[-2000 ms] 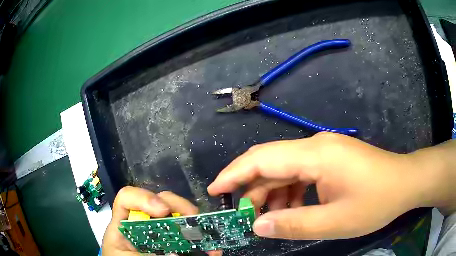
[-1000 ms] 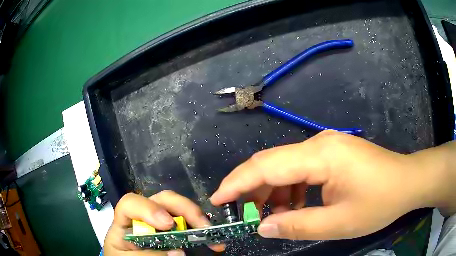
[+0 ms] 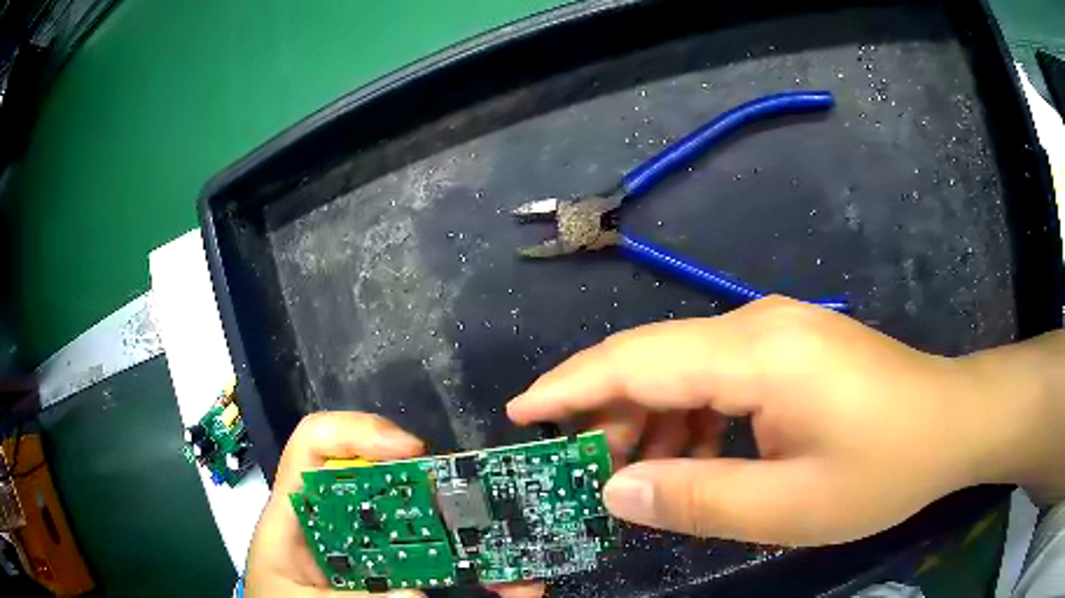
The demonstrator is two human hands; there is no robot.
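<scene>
A green circuit board (image 3: 409,520) is held over the near part of the black tray, its solder side facing me. A grey square part (image 3: 465,507) and several small chips show on it. My left hand (image 3: 306,479) grips the board's left end, with fingers behind it. My right hand (image 3: 759,432) is at the board's right end, thumb at its edge and index finger above the top edge; its other fingers are curled and partly hidden. Diagonal cutters (image 3: 584,224) with blue handles lie open in the tray, one handle end close behind my right hand.
The black tray (image 3: 222,292) has a raised rim and tiny bright specks on its floor. A second circuit board (image 3: 218,442) lies on a white sheet (image 3: 187,339) left of the tray. A green mat (image 3: 129,152) lies beyond. An orange object (image 3: 47,526) is at the lower left.
The board has tilted from nearly edge-on to showing its solder side; its green block and black cylinder are now largely hidden. My right hand stays by its right end.
</scene>
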